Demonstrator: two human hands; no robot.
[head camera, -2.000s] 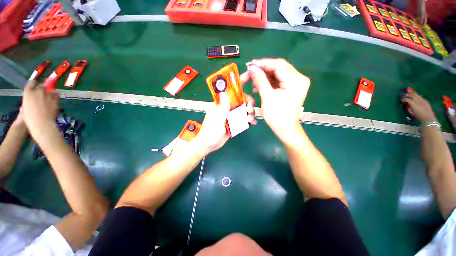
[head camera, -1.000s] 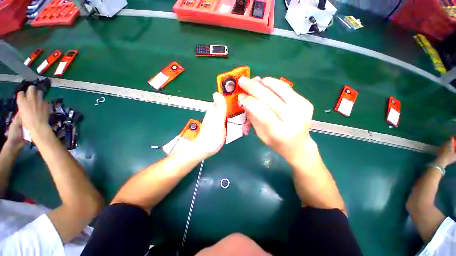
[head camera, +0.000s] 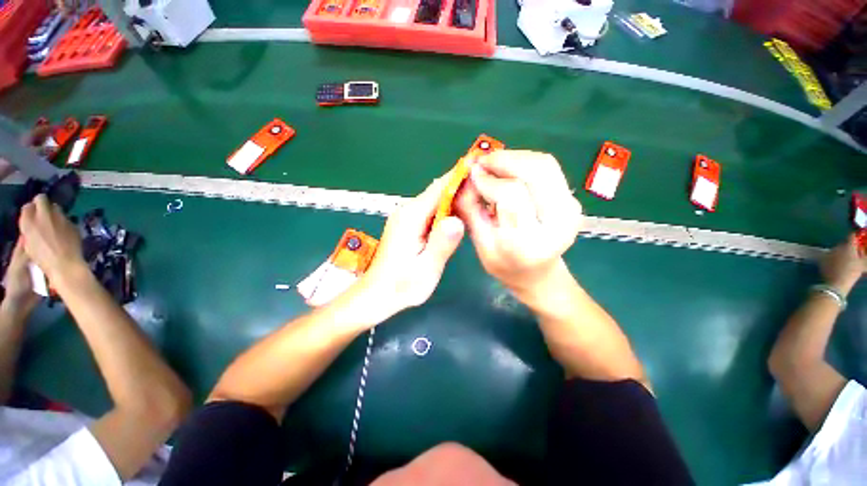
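Observation:
An orange phone housing (head camera: 451, 195) is held on edge in my left hand (head camera: 415, 249), mostly hidden by my fingers. My right hand (head camera: 525, 211) is against its upper right side with the fingertips bent together; whether they pinch a small part cannot be seen. Another orange housing (head camera: 362, 249) with a dark round spot and a white film (head camera: 329, 283) lies on the near table, just left of my left forearm. A small white ring (head camera: 421, 346) lies on the near table below my hands.
A pale metal rail (head camera: 285, 196) crosses behind my hands. Beyond it, the green belt carries orange housings (head camera: 608, 170) and a dark phone (head camera: 347, 92). A red tray (head camera: 404, 36) stands at the far side. People work at both sides; black parts (head camera: 112, 249) lie left.
The held housing has turned from face-up to edge-on, and my hands have closed around it. The phone and housings on the belt have moved left.

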